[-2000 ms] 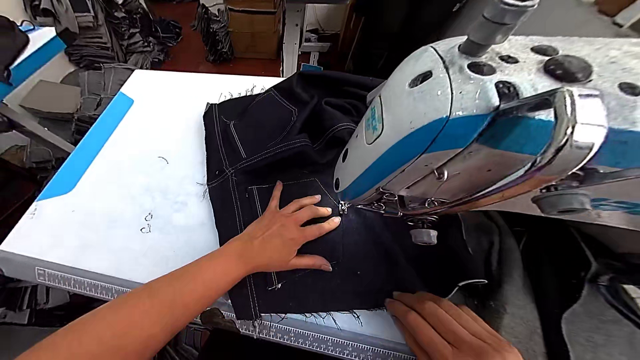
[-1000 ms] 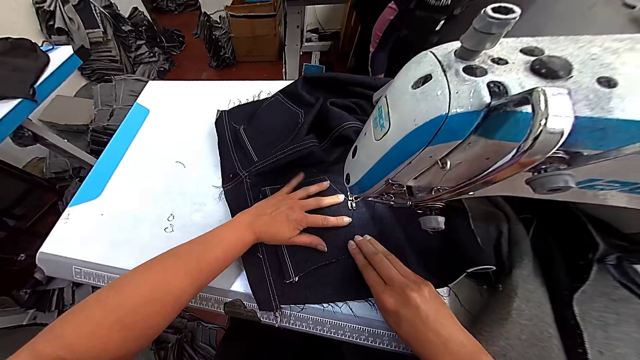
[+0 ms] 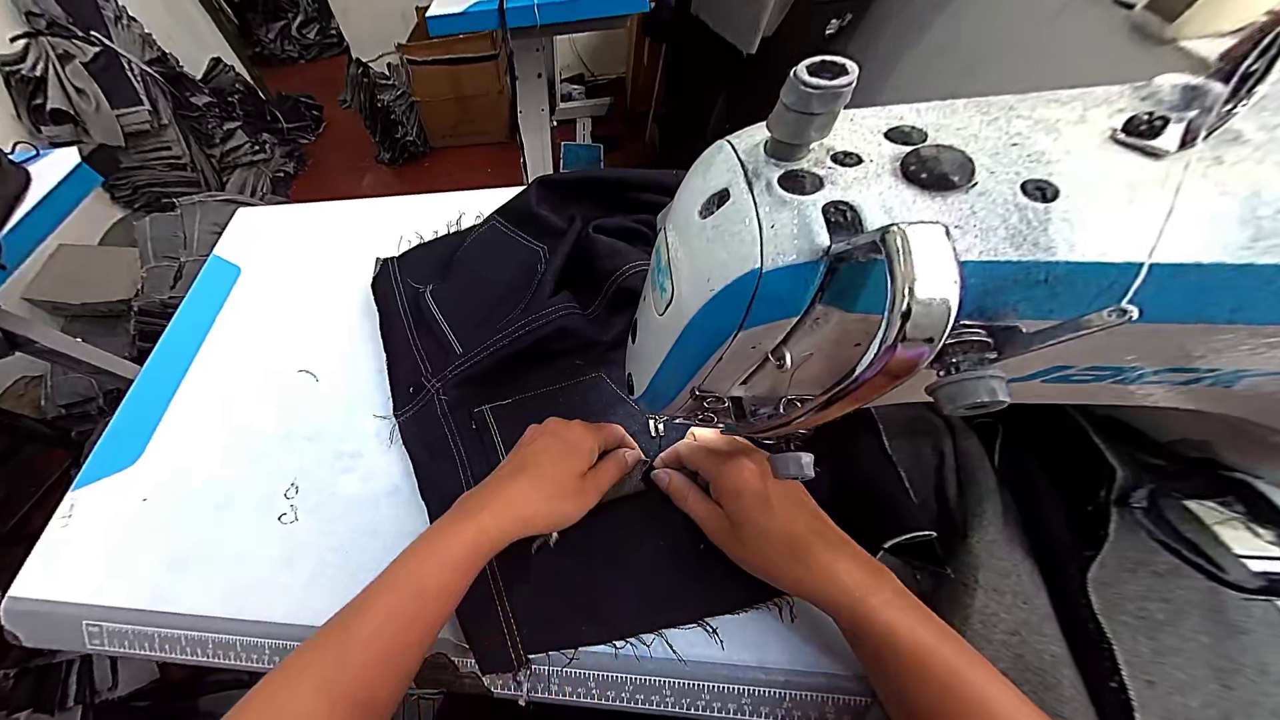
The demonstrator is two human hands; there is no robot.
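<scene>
Dark denim trouser panels [image 3: 600, 580] with light topstitching lie under the head of a white and blue industrial sewing machine [image 3: 700, 270]. A patch pocket [image 3: 560, 400] sits at the presser foot [image 3: 656, 427]. My left hand [image 3: 565, 475] pinches the pocket's edge between thumb and fingers, just in front of the foot. Close to its right, my right hand [image 3: 735, 500] pinches the same edge, its fingertips almost meeting the left ones. A grey underside of cloth shows between the hands. The needle tip is too small to make out.
The white table [image 3: 230, 420] has a printed ruler [image 3: 650, 690] along its front edge. Grey and black cloth [image 3: 1000, 560] lies at the right. Behind are a cardboard box [image 3: 460, 90], piles of dark garments [image 3: 190, 130] and another table [image 3: 540, 12].
Both hands lay flat on the denim one second ago; now their fingers pinch the pocket edge. My right hand came up from the front edge of the cloth toward the presser foot.
</scene>
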